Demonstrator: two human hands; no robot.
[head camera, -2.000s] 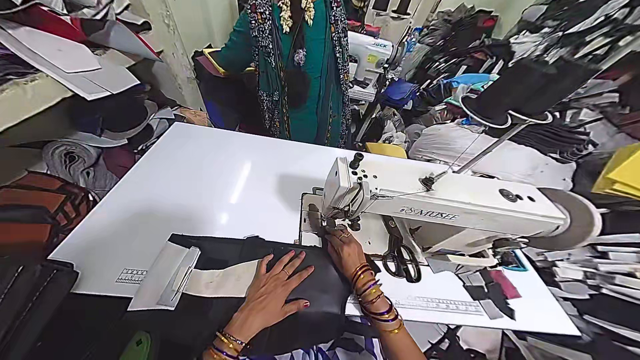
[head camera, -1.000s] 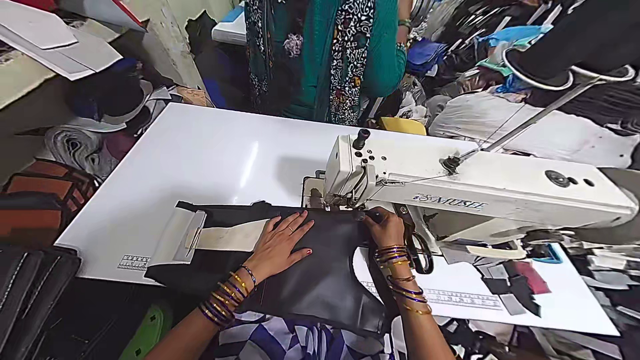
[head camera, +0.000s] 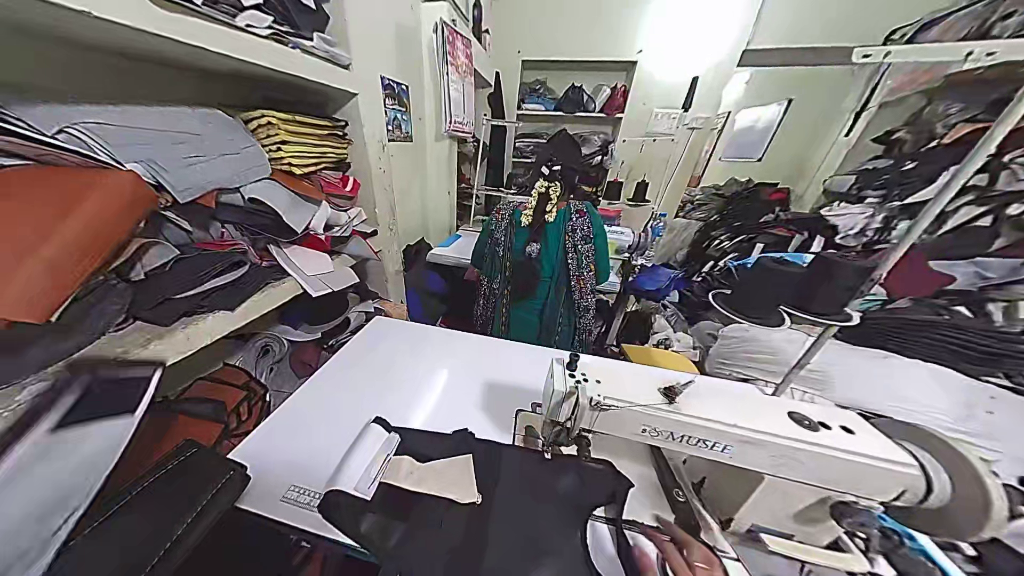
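A black sheet of leather-like material (head camera: 528, 508) lies on the white sewing table (head camera: 376, 376), its upper edge at the needle area of a Musee sewing machine (head camera: 720, 448). A beige strip (head camera: 436, 478) and a white folded piece (head camera: 364, 460) rest on its left part. My right hand (head camera: 676, 552) is at the bottom edge of the view, beside the black material's right edge; whether its fingers grip it cannot be told. Black-handled scissors (head camera: 678, 492) lie partly hidden under the machine arm. My left hand is out of view.
A person in green (head camera: 544, 272) is beyond the table, back turned, near another machine (head camera: 620, 240). Stacked materials (head camera: 200, 232) fill the left shelf. Black thread cones (head camera: 824, 284) stand behind the machine. Heaped pieces (head camera: 744, 232) line the right side. A printed ruler (head camera: 302, 496) marks the table's left edge.
The view has swung upward, showing more of the room. My left hand, on the black material a second ago, has left the view. The person in green now shows their back.
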